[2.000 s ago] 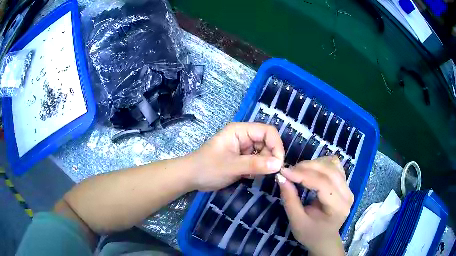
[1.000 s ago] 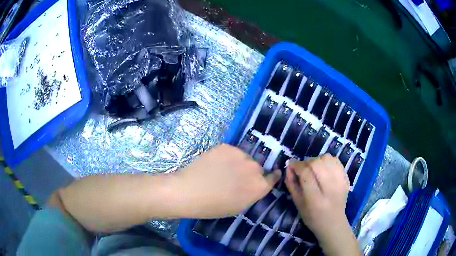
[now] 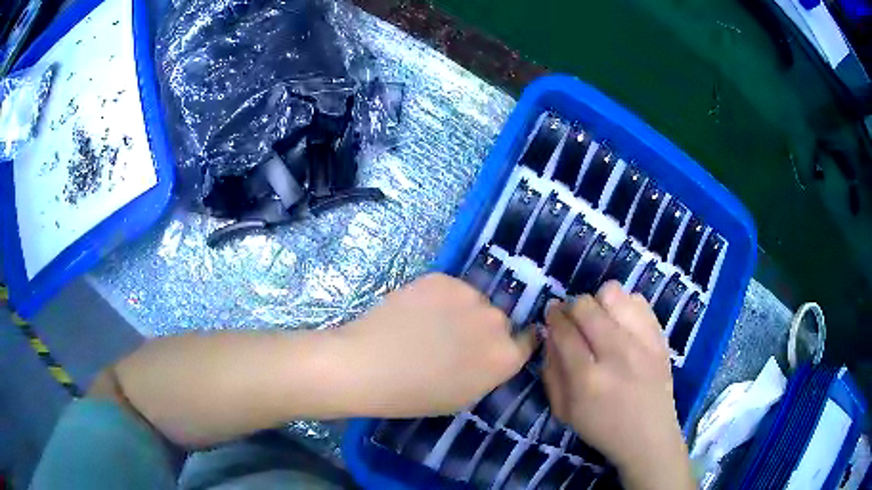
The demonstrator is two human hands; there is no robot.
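Note:
The blue-rimmed parts tray (image 3: pixel 736 278) lies in front of me, with glossy black curved parts (image 3: pixel 545 230) in slanted rows between white dividers. Many parts have a shiny dot at the upper end. My left hand (image 3: pixel 440 340) is over the tray's left side, back up, its fingertips low at a part in the middle rows. My right hand (image 3: pixel 612 368) meets it there, fingers bent down and close together. The fingertips of both hands nearly touch. What they pinch is hidden by the fingers, so I cannot tell whether either holds a fitting.
A blue-rimmed tray (image 3: pixel 164 144) with tiny dark fittings (image 3: pixel 91 163) is at far left. A clear bag (image 3: pixel 258 86) spills black curved parts beside it. At right are a tape roll (image 3: pixel 806 335), crumpled white tissue (image 3: pixel 741 412) and stacked trays (image 3: pixel 789 431). A green belt (image 3: pixel 631 77) runs behind.
Two seconds ago both hands were raised, fingertips pinched together above the tray. Both have since lowered to a part in the middle rows. The tray appears slightly higher and further right in view.

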